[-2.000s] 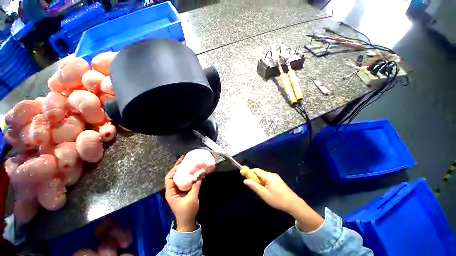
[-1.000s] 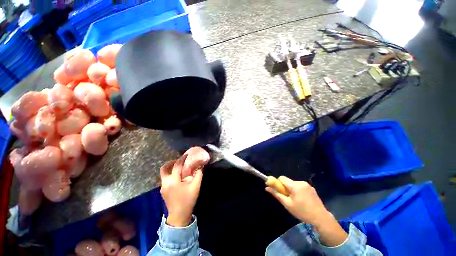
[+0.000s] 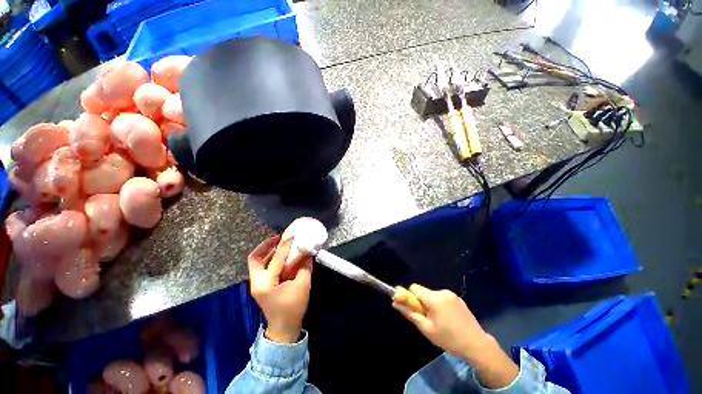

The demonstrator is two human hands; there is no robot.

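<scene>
My left hand [image 3: 282, 296] is closed around a rounded, glossy pink moulded part [image 3: 305, 234] at the bench's near edge, below the black round unit. The fingers hide part of it. My right hand [image 3: 446, 317] grips the short yellow handle of a long silvery hand tool [image 3: 356, 274]. The tool points up and left, and its tip lies at the pink part's right side, seemingly touching it. Both hands are bare, with light blue sleeves.
A black round unit [image 3: 258, 92] stands on the speckled bench [image 3: 377, 173]. A pile of pink parts [image 3: 108, 173] lies left of it. Two yellow-handled irons [image 3: 463, 132], corded tools and a power board [image 3: 589, 127] lie right. Blue crates [image 3: 566, 240] stand on the floor.
The pink part has been turned in my left hand. The tool first moved off to the right of the part, then came back against it. The view has shifted slightly.
</scene>
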